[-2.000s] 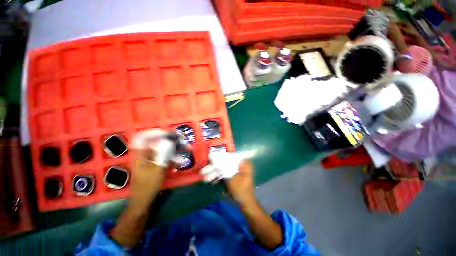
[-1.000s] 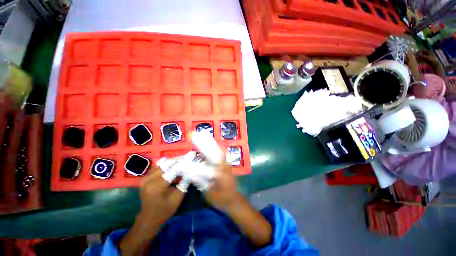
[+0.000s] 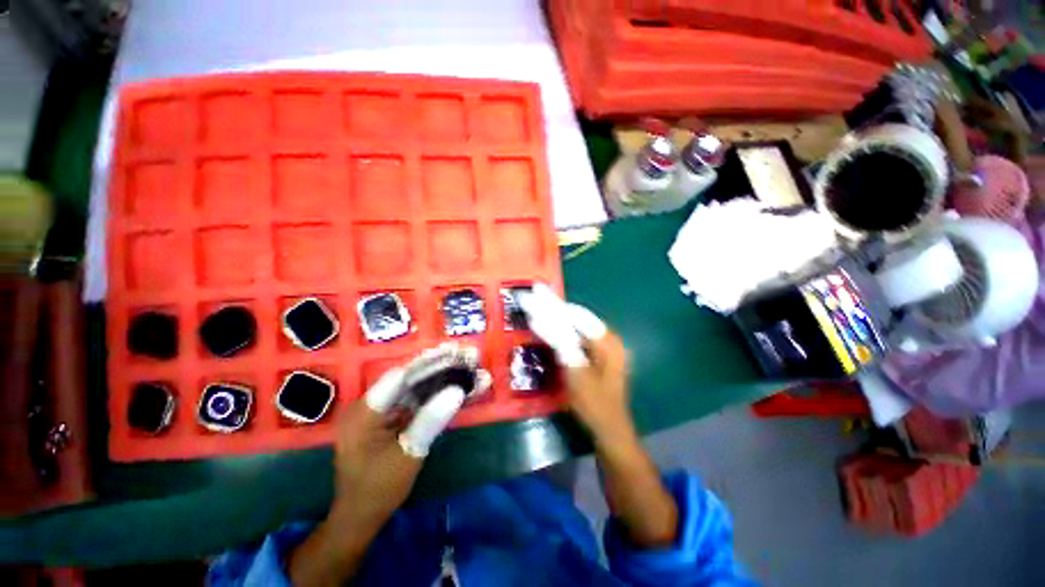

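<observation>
A red-orange compartment tray [image 3: 327, 212] lies in front of me, its upper three rows of pockets bare. Square smartwatch units [image 3: 305, 397] sit in the lower two rows; one at lower left shows a lit dial [image 3: 225, 406]. My left hand [image 3: 384, 441], with white finger cots, holds a dark smartwatch unit [image 3: 455, 378] over the bottom row; whitish material shows around it. My right hand [image 3: 590, 367], also with white finger cots, is over the tray's right edge beside the rightmost units. Whether it holds a wipe cannot be told.
White paper [image 3: 344, 37] lies behind the tray. To the right are dispenser bottles [image 3: 657, 172], white wipes [image 3: 745, 252], a black box with a colourful label [image 3: 814, 321] and white fans [image 3: 974, 281]. Stacked red-orange trays [image 3: 733, 63] stand at the back. Another red-orange tray [image 3: 46, 459] is at left.
My hands were close together around white material a second ago; now they are apart. My right hand has moved right, and the dark unit now shows in my left hand. The view shifted slightly.
</observation>
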